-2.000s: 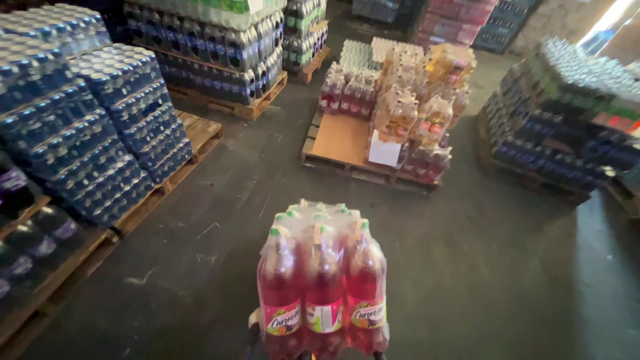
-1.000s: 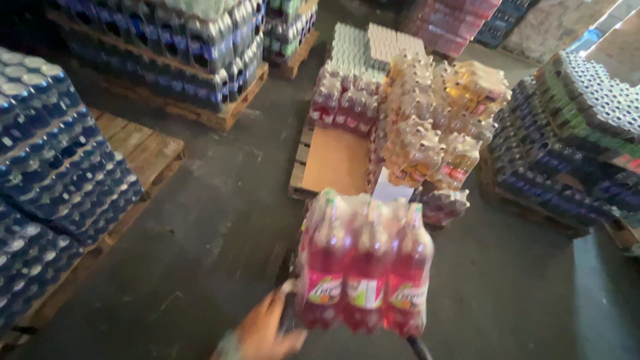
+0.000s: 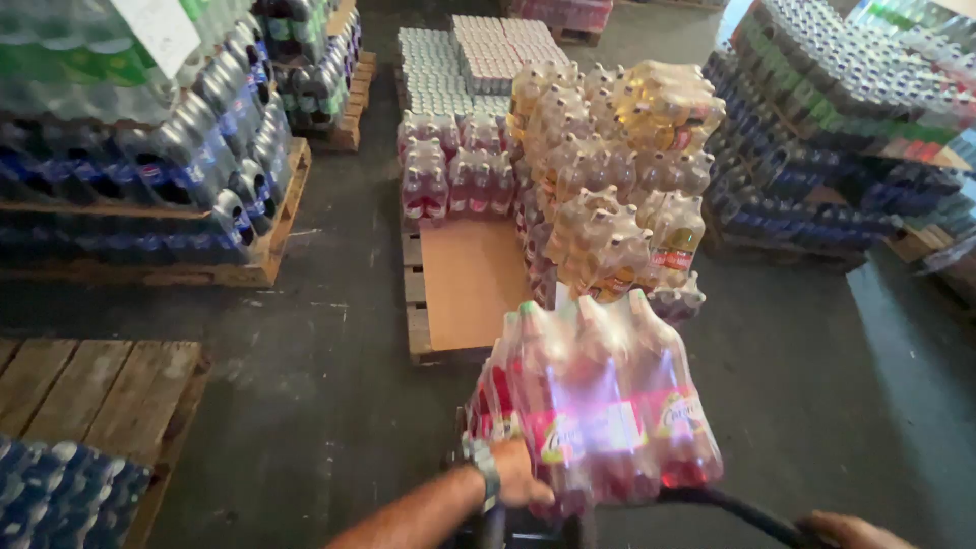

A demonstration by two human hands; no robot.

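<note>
Shrink-wrapped packs of red drink bottles point(image 3: 610, 412) stand in front of me at the lower centre, above a dark cart frame. My left hand point(image 3: 520, 474), with a watch point(image 3: 484, 469) at the wrist, is against the lower left side of the near pack; its fingertips are partly hidden, so its hold on the pack cannot be told. At the bottom right, my right hand point(image 3: 846, 530) is closed on the curved black handle point(image 3: 732, 509), which runs under the pack's lower edge. The frame's lower edge cuts off that hand.
Ahead is a wooden pallet point(image 3: 418, 328) with a cardboard sheet point(image 3: 473, 290), red bottle packs point(image 3: 427, 183), yellow bottle packs point(image 3: 595, 168) and stacked cans point(image 3: 496, 53). Loaded pallets stand at left point(image 3: 278, 244) and right point(image 3: 801, 206). A partly bare pallet point(image 3: 91, 389) lies at lower left.
The view has moved nearer to the pallet with the cardboard sheet. My left hand, at the cart's left side a second ago, is now against the bottle pack. My right hand has come into view.
</note>
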